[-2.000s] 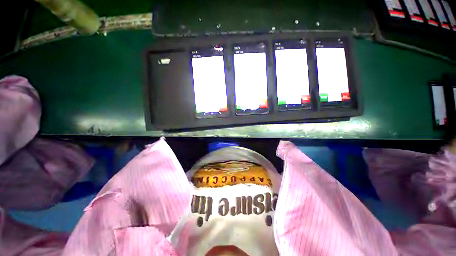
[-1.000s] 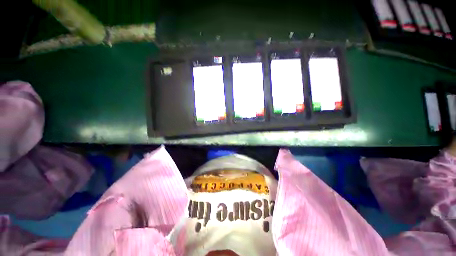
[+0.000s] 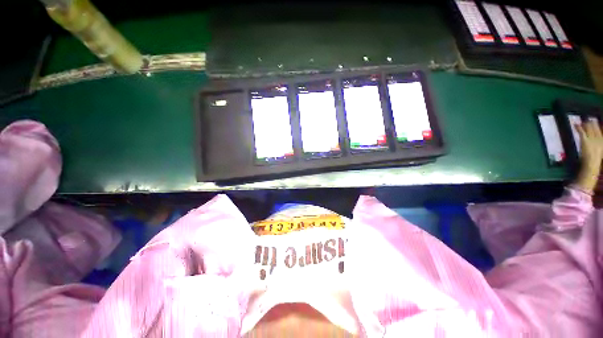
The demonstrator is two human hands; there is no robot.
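Observation:
A long black phone tray (image 3: 221, 173) lies on the green bench in front of me, slightly tilted in view. Its leftmost slot (image 3: 223, 135) holds no phone and shows a small pale mark. The other slots hold several phones side by side, from the left phone (image 3: 272, 125) to the right phone (image 3: 409, 109). Their screens are lit nearly blank white, with small red blocks at the bottom and green ones visible on some. Another tray edge shows just beneath this one. Neither of my hands is in view; nothing touches the tray.
Another person's hand (image 3: 590, 148), in a pink sleeve, is over phones at the right edge. A separate lit phone (image 3: 550, 138) lies beside it. Another phone tray (image 3: 522, 53) is at the upper right. A yellowish pipe (image 3: 99, 36) is at upper left. A pink sleeve (image 3: 28, 165) is at left.
The view has shifted, so the tray looks slightly smaller and its right end sits further left. The other person's hand has come into view at the right edge. The phones stay in their slots.

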